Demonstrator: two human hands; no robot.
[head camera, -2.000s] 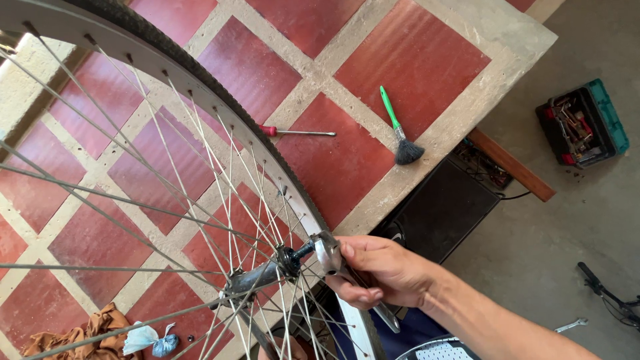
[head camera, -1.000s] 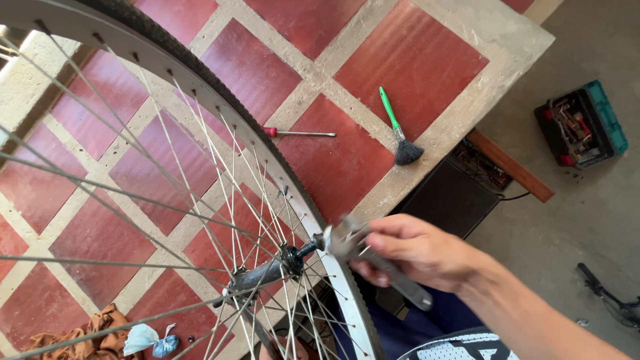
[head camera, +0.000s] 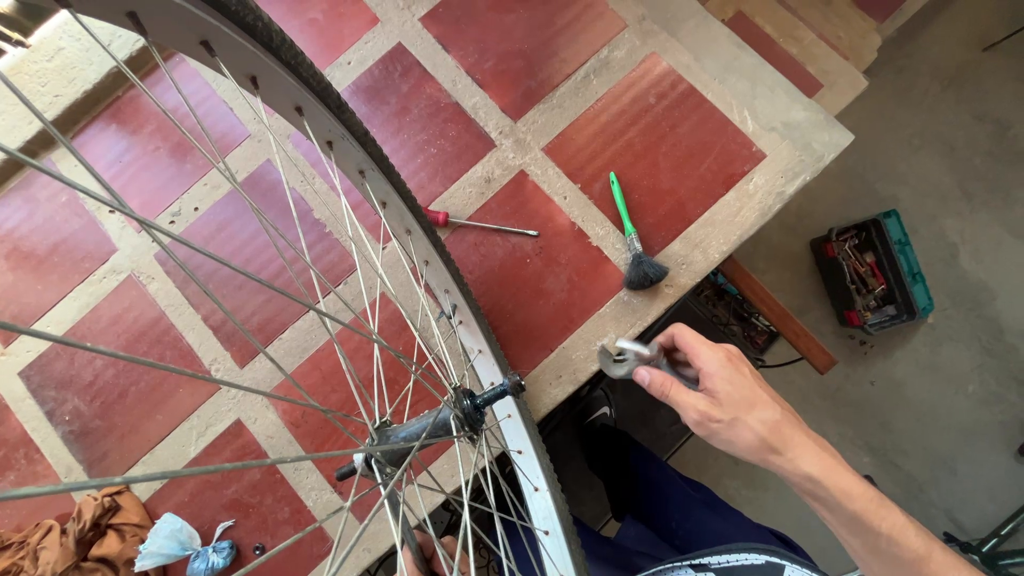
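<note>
My right hand (head camera: 720, 400) grips an adjustable wrench (head camera: 632, 360), its jaws pointing left, apart from the hub axle (head camera: 508, 388). The spoked bicycle wheel (head camera: 520, 448) stands upright over the table's edge, its black hub (head camera: 416, 436) facing me at a slant. Low in the view, my left hand (head camera: 440, 554) is partly hidden behind the spokes, around a dark metal tool (head camera: 404, 528) that reaches up toward the hub's near end. What kind of tool it is cannot be told.
On the red-tiled table (head camera: 544, 376) lie a red-handled screwdriver (head camera: 488, 226), a green-handled brush (head camera: 628, 232), a brown cloth (head camera: 80, 532), a knotted plastic bag (head camera: 188, 548) and a small dark ring (head camera: 258, 550). An open toolbox (head camera: 868, 272) sits on the floor at right.
My right hand has moved right with the adjustable wrench, away from the axle end, where the wrench's jaws were in both earlier frames. The axle end now shows uncovered.
</note>
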